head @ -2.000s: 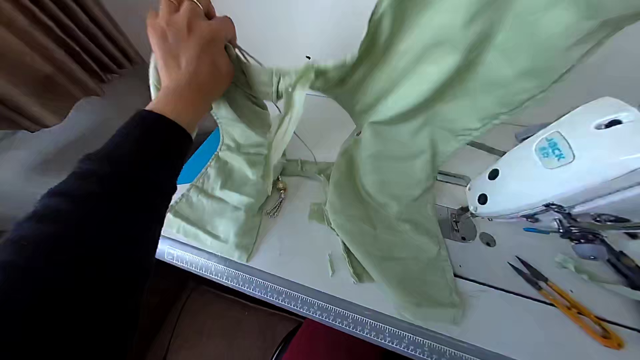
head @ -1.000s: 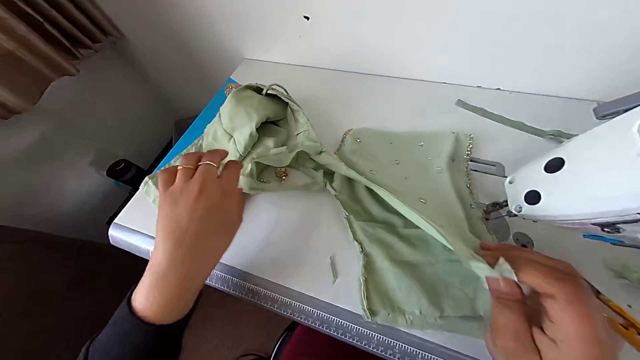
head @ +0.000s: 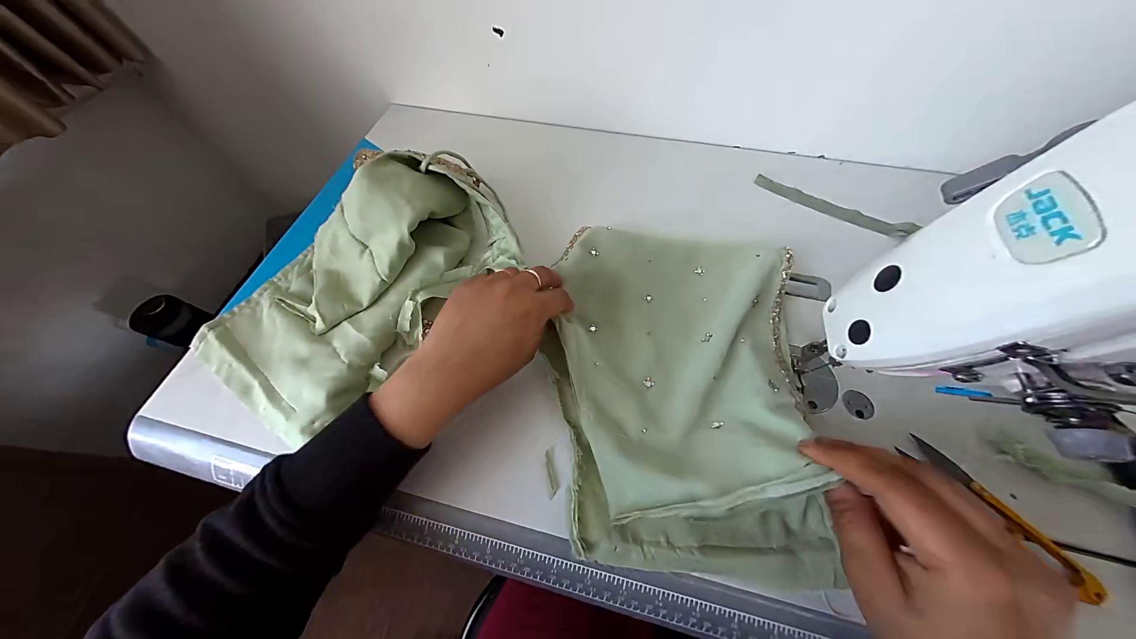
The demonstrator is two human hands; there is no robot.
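A light green garment lies on the white sewing table. Its flat panel (head: 674, 355), dotted with small beaded motifs and edged with gold beading, spreads left of the Jack sewing machine (head: 994, 257). The rest of the garment, a crumpled green part (head: 382, 231) with a cord, lies at the left. My left hand (head: 488, 337), with a ring on one finger, pinches the fabric at the panel's upper left edge. My right hand (head: 932, 532) holds the panel's lower right corner between thumb and fingers. A second fabric layer shows beneath the panel's lower edge.
Yellow-handled scissors (head: 1021, 524) lie beside my right hand. A green fabric strip (head: 825, 206) is behind the panel, and a small scrap (head: 551, 471) is near the front. A printed ruler scale (head: 532, 568) runs along the table's front edge. Thread scraps (head: 1056, 461) lie under the machine.
The garment, lifted in my left hand two seconds ago, now lies on the table. My left hand has moved right from the crumpled part to the panel. The beaded panel is spread flatter.
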